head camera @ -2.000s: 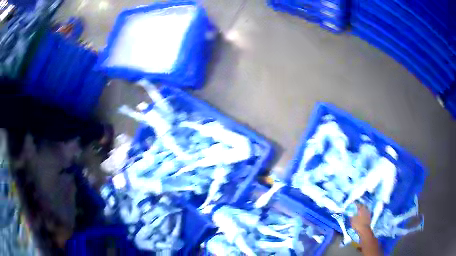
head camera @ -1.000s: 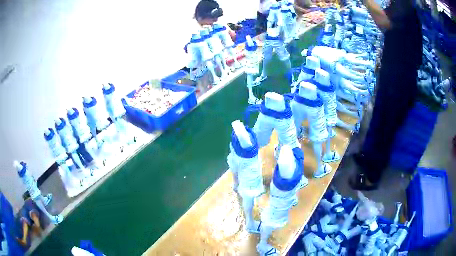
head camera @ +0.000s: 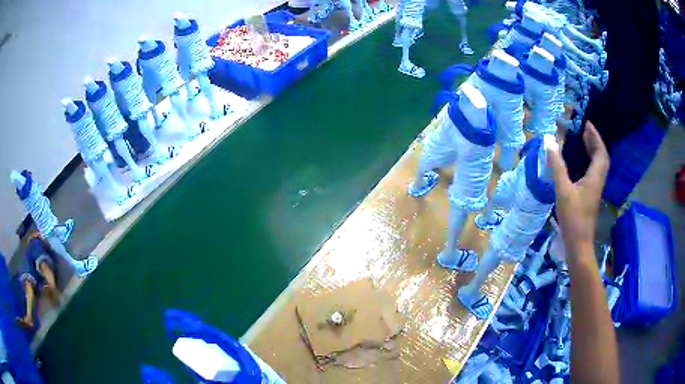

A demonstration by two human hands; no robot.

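My right hand (head camera: 580, 184) reaches up from the lower right, thumb and fingers apart, beside the waist of a half-figure (head camera: 522, 206). A fingertip overlaps its white waist block; whether it touches cannot be told. This half-figure stands on the covered ledge in ruffled shorts, dark-blue sash and thong sandals. Another half-figure (head camera: 469, 157) stands just left of it. A third (head camera: 206, 358) is cut off by the bottom edge at the lower left; what supports it is hidden. A brown cardboard scrap (head camera: 345, 319) with a small white spot lies on the ledge. My left hand is not in view.
A green conveyor (head camera: 255, 195) runs beside the shiny ledge (head camera: 420, 281). Half-figures stand along its far side near a blue bin (head camera: 274, 75) of small pieces. Totes, one heaped with half-figures, sit on the floor at right. Another person's dark clothing (head camera: 620, 75) shows upper right.
The view has swung from the floor totes to the conveyor, then lower and closer to the ledge. My right hand has come up beside the half-figure. The cardboard scrap and more of the lower-left half-figure now show.
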